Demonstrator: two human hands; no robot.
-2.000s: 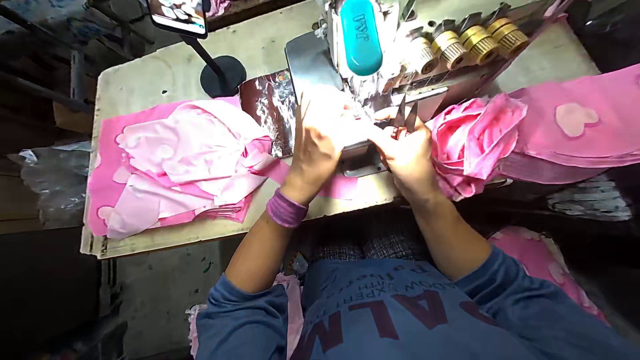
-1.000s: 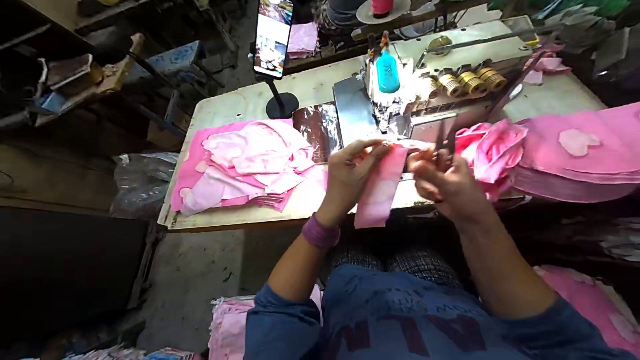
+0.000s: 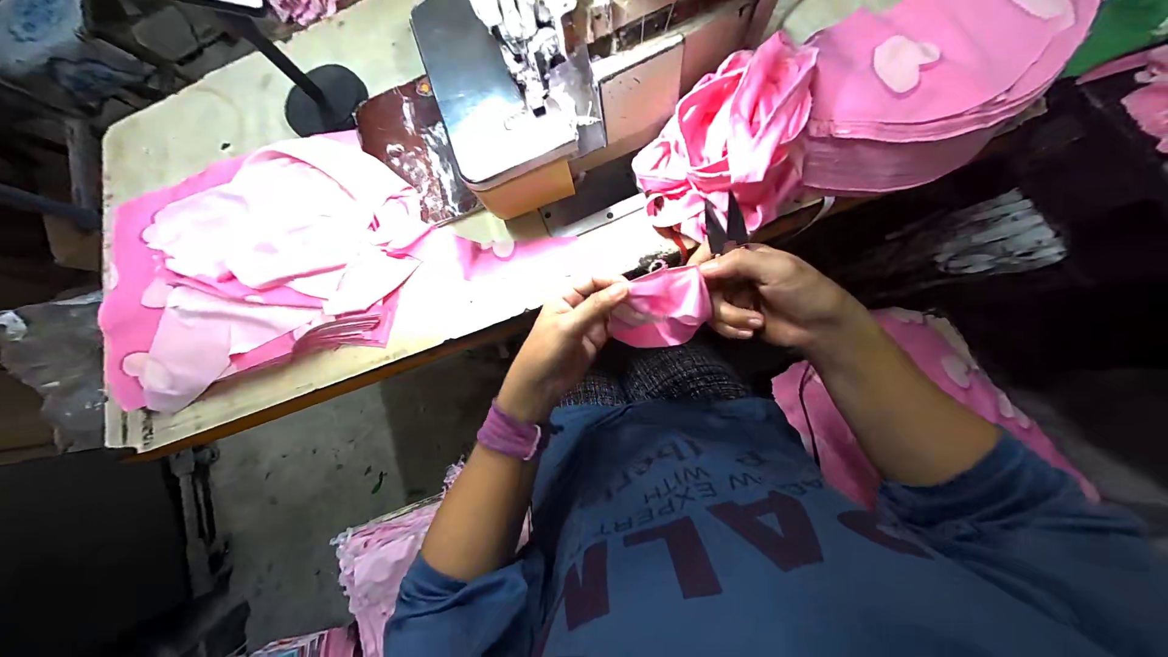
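Just beyond the near edge of the table, my left hand pinches one end of a small pink fabric piece. The other end is between the thumb and finger of my right hand, which also holds dark-bladed scissors with the blades pointing away from me. Behind the scissors lies a crumpled bundle of pink fabric. The sewing machine stands beyond my hands, its needle area partly washed out by glare.
Light pink cloth lies over stacked pink pieces at the left of the table. A black round stand base is behind it. Layered pink panels are at the right. More pink cloth is below the table.
My hands have come back from the machine toward my body. The strip that hung down between them a second ago is now folded or gathered. The view has shifted closer to the table.
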